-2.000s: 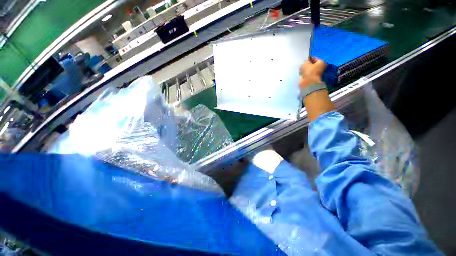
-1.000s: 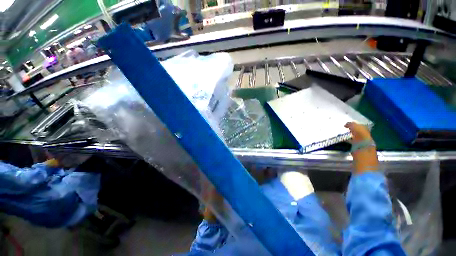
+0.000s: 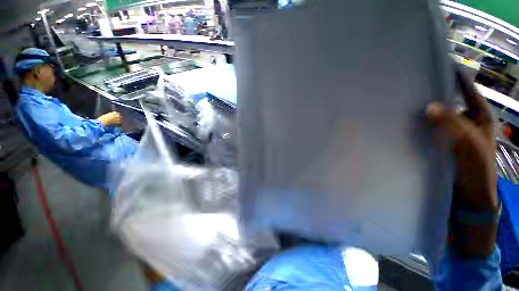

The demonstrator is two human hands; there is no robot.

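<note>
A metal cover [image 3: 341,125], pale grey and blurred, is raised upright close to the camera and fills the middle right. My right hand [image 3: 464,136] is shut on its right edge. A clear bubble bag [image 3: 182,216], motion-blurred, hangs in front of me at the lower left; what it contains cannot be told. My left hand [image 3: 150,274] shows only as a small blurred patch at the bag's lower edge, with a bit of blue sleeve. The bag appears held there, but the fingers are hidden.
Another worker [image 3: 68,125] in blue sits at the left beside the line. Further wrapped panels [image 3: 165,96] lie on the line behind the bag. A blue-filmed stack [image 3: 508,221] and rollers [image 3: 505,162] show at the right edge. A red line runs along the floor.
My right hand has lifted the metal cover from the belt up to the camera. The long blue panel has left the foreground, and the bag is lower left. The view has turned left.
</note>
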